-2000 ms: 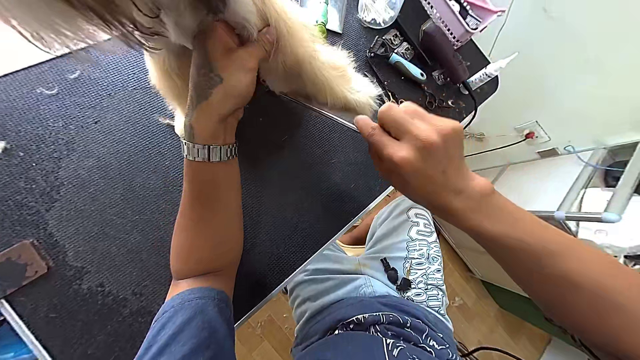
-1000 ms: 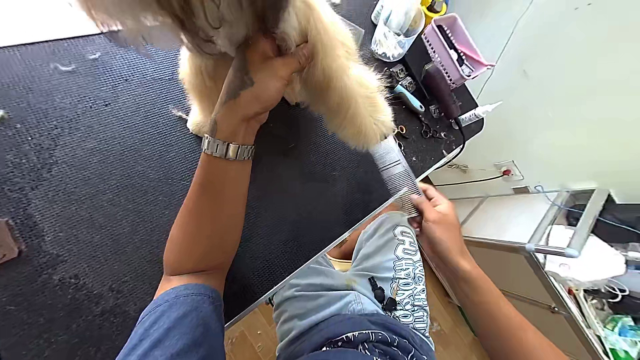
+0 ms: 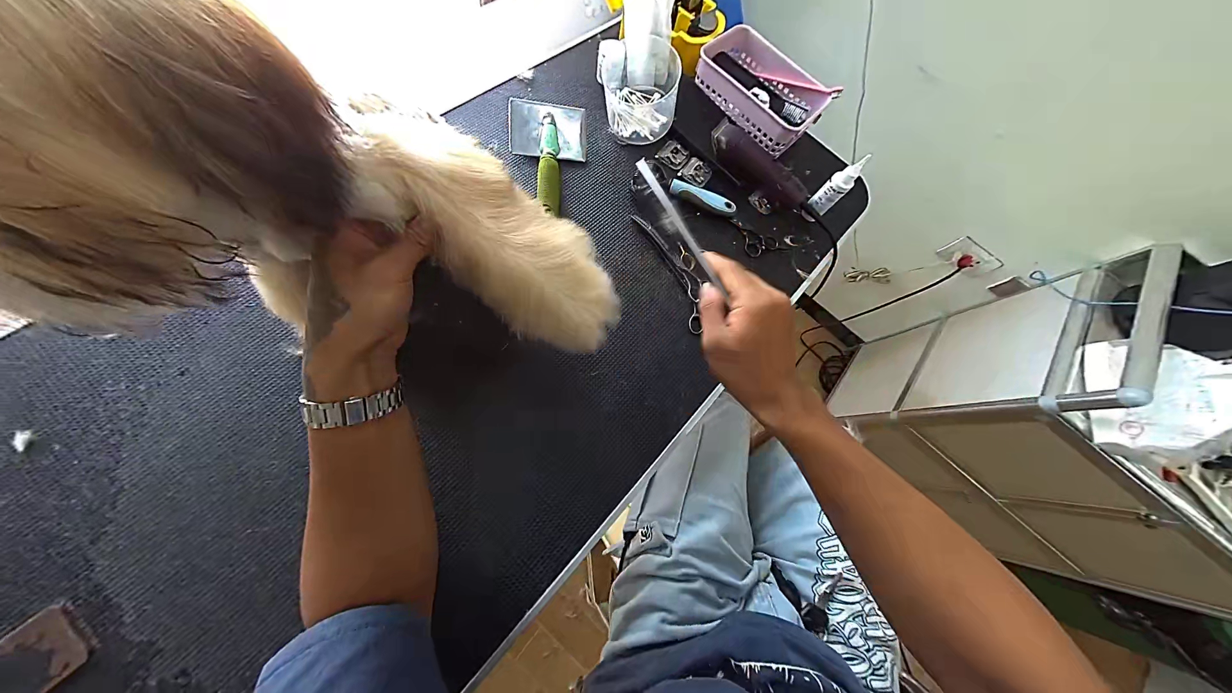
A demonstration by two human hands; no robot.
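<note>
A long-haired dog (image 3: 164, 144), cream and dark brown, stands at the upper left, with its head out of view. My left hand (image 3: 366, 289), above a metal watch, is closed around the upper part of a cream furry leg (image 3: 510, 241); the fingers are partly hidden in fur. Right of the leg's rounded end, my right hand (image 3: 746, 332) grips a metal grooming comb (image 3: 679, 221), seen nearly edge-on and slightly blurred. The comb is apart from the fur and points up and left over the black grooming table (image 3: 539, 423).
Behind the comb lie scissors (image 3: 669, 255), a blue-handled tool (image 3: 703, 197) and a dark corded clipper (image 3: 756, 164). A green-handled slicker brush (image 3: 549, 164), a tub of cotton swabs (image 3: 640, 111), a pink basket (image 3: 760, 91) and a white bottle (image 3: 837, 185) stand or lie farther back.
The comb was at the end of the leg fur a second ago; now it is apart from it, raised in my right hand. My left hand stays on the leg. The view has shifted.
</note>
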